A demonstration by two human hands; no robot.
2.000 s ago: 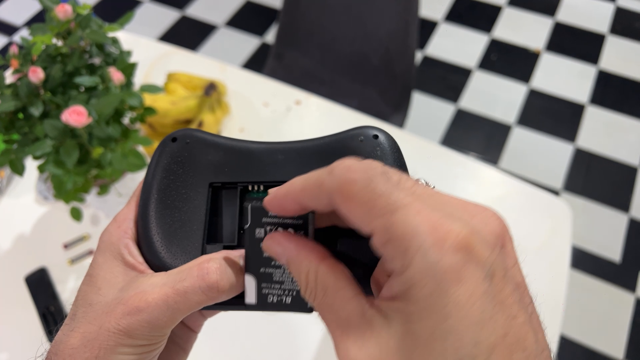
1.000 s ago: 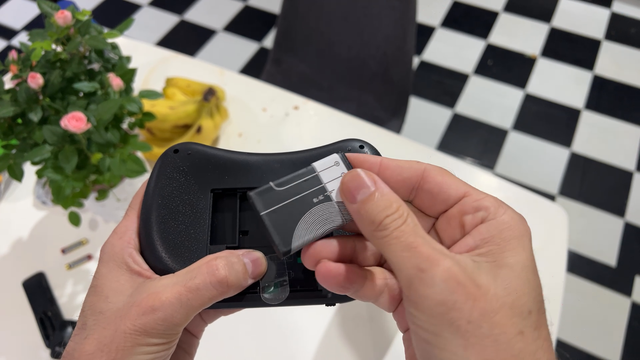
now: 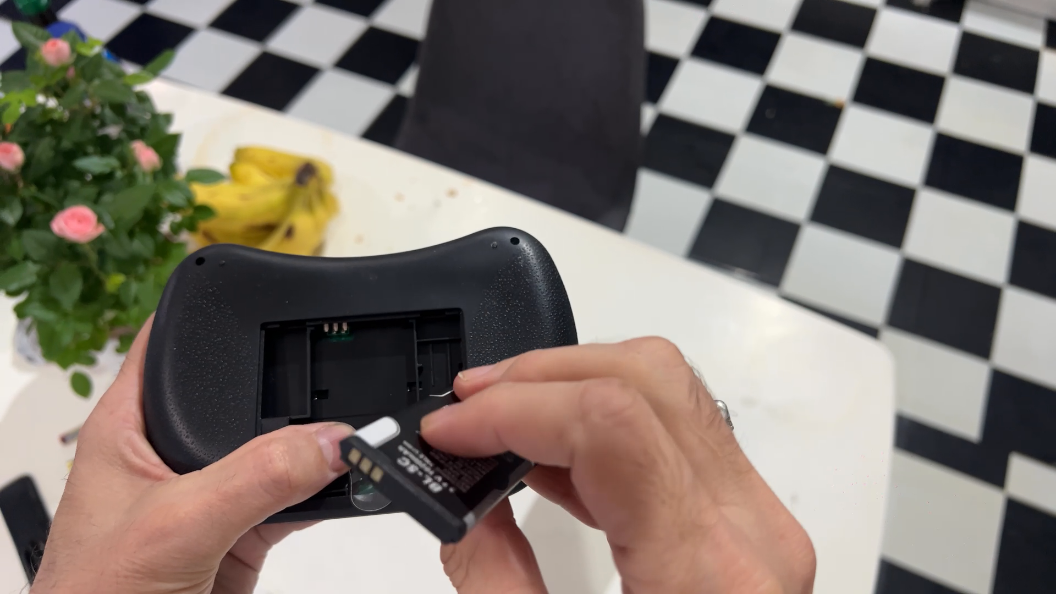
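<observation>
My left hand holds a black plastic handheld device, back side up, by its left end and lower edge. An uncovered battery compartment shows in its back, with small metal contacts at the top. Between the fingers and thumb of my right hand is a flat black rechargeable battery, tilted over the lower right of the compartment. The battery's gold contacts face lower left, near my left thumb. A piece of clear plastic film shows beneath the battery.
The white table bears a potted rose plant at the left and bananas behind the device. A black plastic piece lies at the lower left. A dark chair stands beyond the table on a checkered floor.
The battery has turned in my right hand, so its contacts now point toward the lower left. It has moved lower, and more of the compartment shows. My left hand keeps its hold on the device.
</observation>
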